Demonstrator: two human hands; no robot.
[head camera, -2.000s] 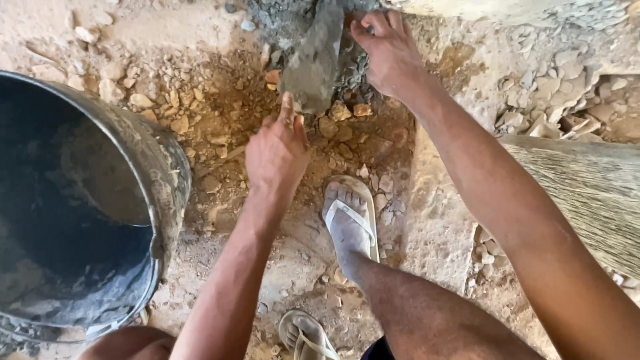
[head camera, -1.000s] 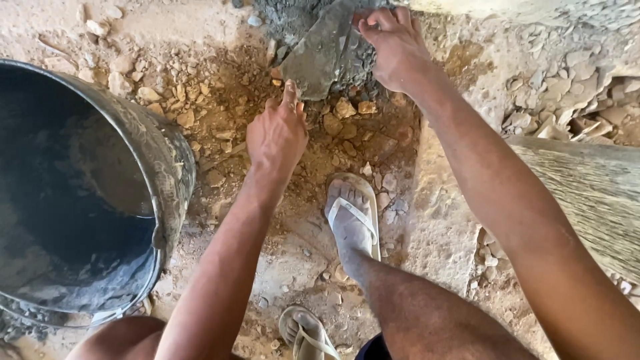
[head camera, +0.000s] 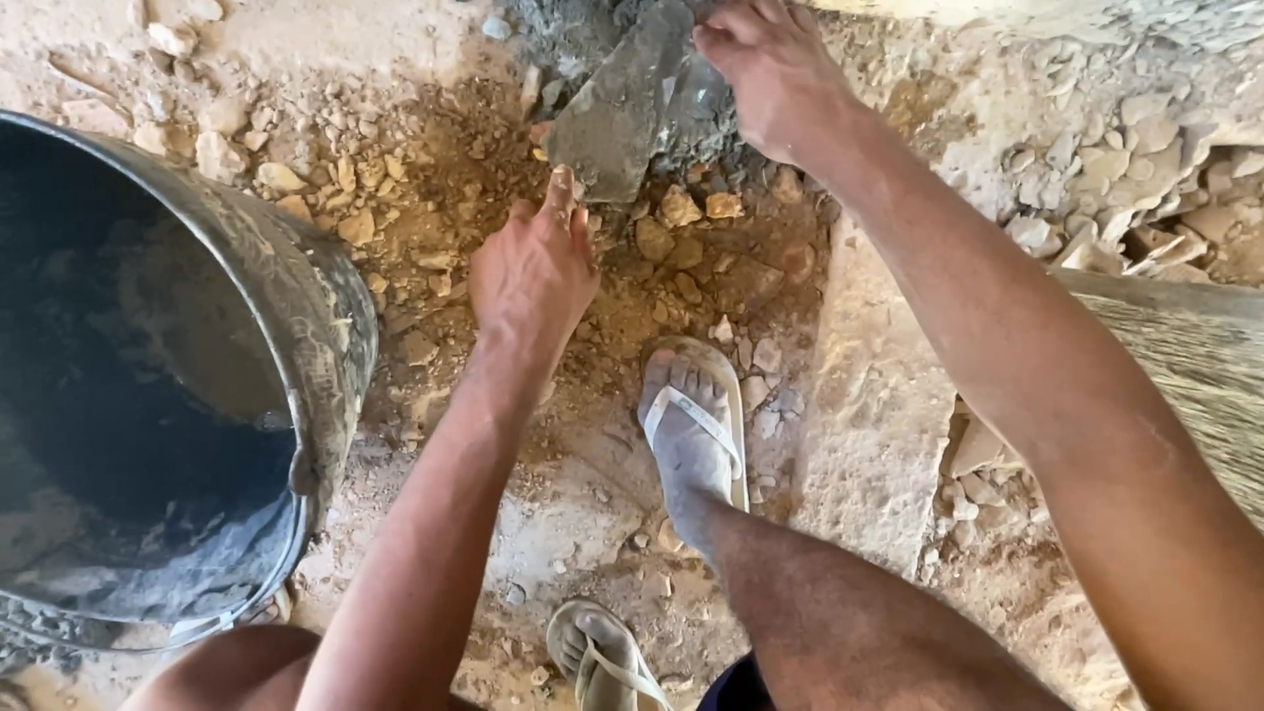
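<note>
A flat grey piece (head camera: 617, 114), either a stone slab or a mortar-smeared blade, slants across wet grey mortar (head camera: 706, 118) at the top of the view. My left hand (head camera: 538, 257) is at its lower end, the extended index fingertip touching the edge and the other fingers bent. At its upper right is my right hand (head camera: 775, 84), fingers curled down at the mortar. Whether these fingers grip the piece is hidden. A large dark bucket (head camera: 341, 336) with a wire handle and dark contents stands left of my left hand.
Loose stones (head camera: 676, 207) and brown soil lie below the mortar. My sandalled foot (head camera: 691, 425) is between my forearms, the other sandal (head camera: 602, 657) lower down. A pale slab (head camera: 869, 395) and a rough-faced block (head camera: 1185, 365) lie right, with broken flakes (head camera: 1145, 227) above.
The flat grey piece was more upright in the view two seconds ago and now slants down to the left. Both my hands have stayed near it.
</note>
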